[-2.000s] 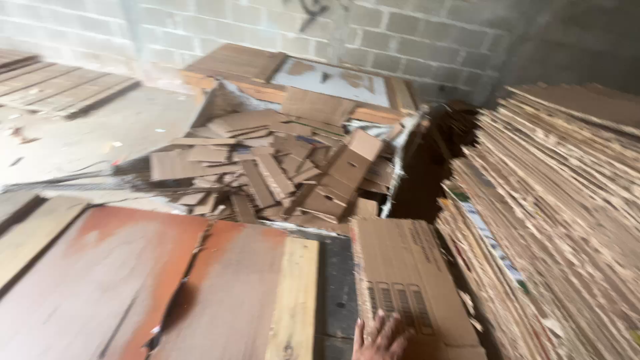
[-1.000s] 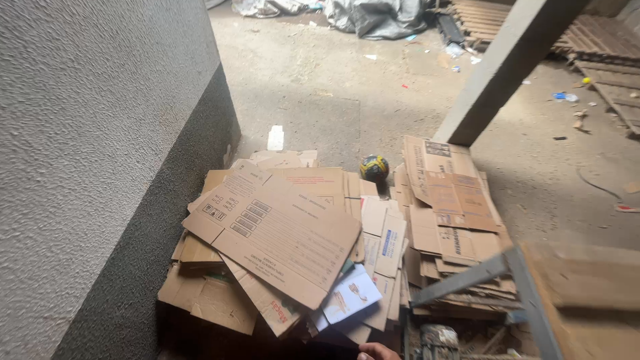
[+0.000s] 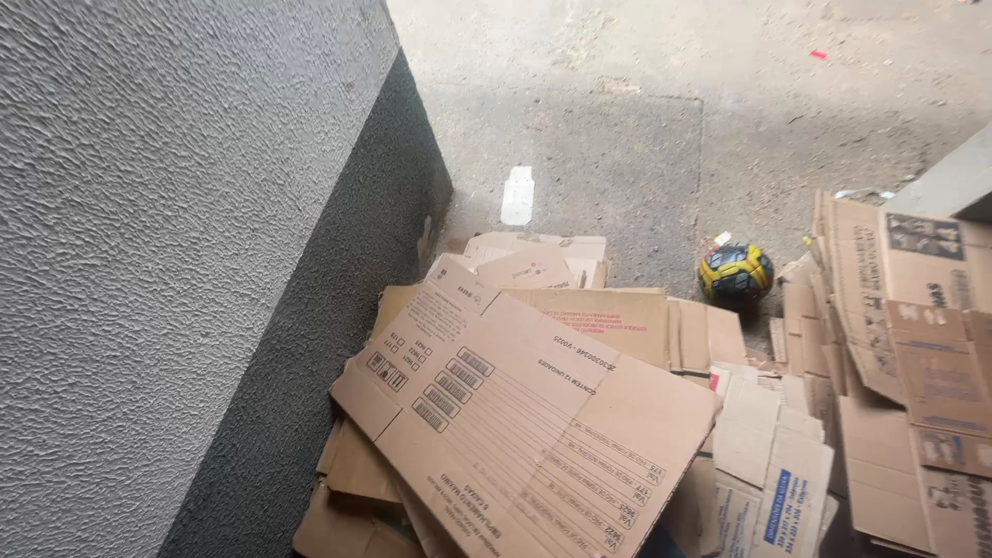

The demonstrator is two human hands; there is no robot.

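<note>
Neither of my hands shows in the current head view. A large flattened cardboard box [image 3: 535, 418], with printing and barcodes on its face, lies tilted on top of a pile of other flattened cardboard. Behind it is a flat sheet with red print [image 3: 620, 322]. To the right of it, narrower light cardboard pieces [image 3: 748, 426] lean at a slant, one with a blue printed patch. What touches the near edge of the large flattened box is out of frame.
A textured wall [image 3: 194, 194], grey above and dark below, borders the left side. A yellow and black ball [image 3: 735, 273] rests on the concrete floor [image 3: 573, 124] beyond the pile. More stacked cardboard [image 3: 883, 465] stands at the right, near a pale post [image 3: 945, 174]. A white scrap [image 3: 518, 196] lies ahead.
The view has swung from the cardboard scraps and boards to the pile by the wall, and now sits closer to it. Fingers seen at the bottom edge in both earlier frames are out of view.
</note>
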